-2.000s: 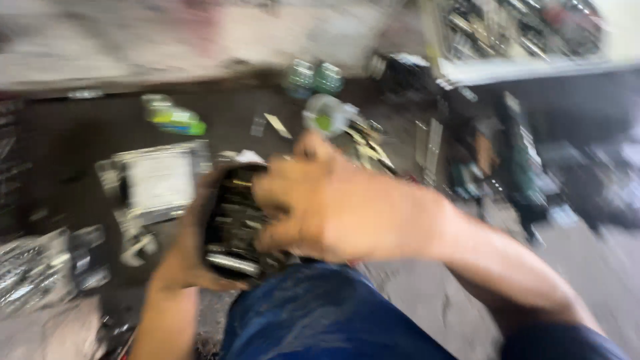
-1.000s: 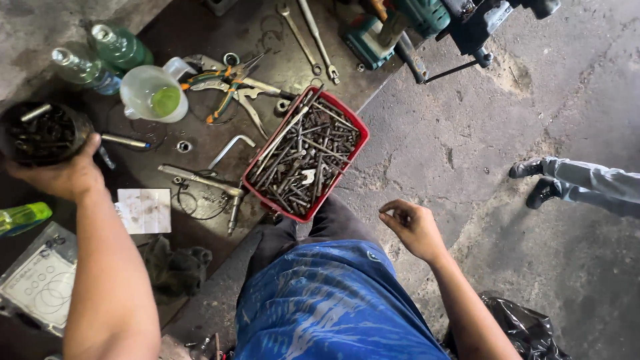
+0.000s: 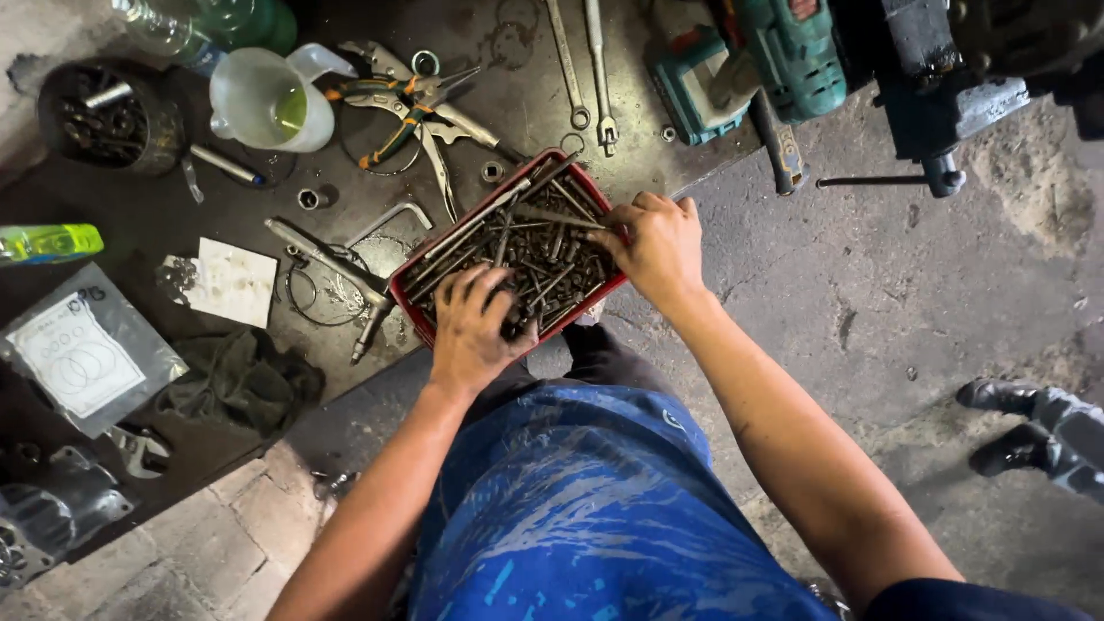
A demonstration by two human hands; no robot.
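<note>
A red plastic bin [image 3: 595, 297] full of loose bolts and screws [image 3: 552, 250] sits at the workbench edge, close to my body. My left hand [image 3: 474, 319] rests on the bolts at the bin's near left, fingers spread and fingertips among them; whether it grips one cannot be told. At the bin's right rim, my right hand [image 3: 660, 246] pinches the end of a long thin metal piece [image 3: 561, 218] that lies over the bolts. A round dark container of bolts [image 3: 159, 129] stands at the far left of the bench, away from both hands.
Around the bin lie locking pliers [image 3: 440, 168], a hex key [image 3: 388, 220], a ratchet handle [image 3: 323, 254] and a wrench [image 3: 565, 65]. Left are a plastic measuring jug [image 3: 250, 95], a dark rag [image 3: 241, 384] and a bagged gasket set [image 3: 86, 354]. A vise [image 3: 931, 95] is upper right; a person's feet [image 3: 1009, 427] show at right.
My left hand has let go of the round container and moved right into the red bin. My right hand, beside the bin a second ago, is now at its right rim holding the thin metal piece.
</note>
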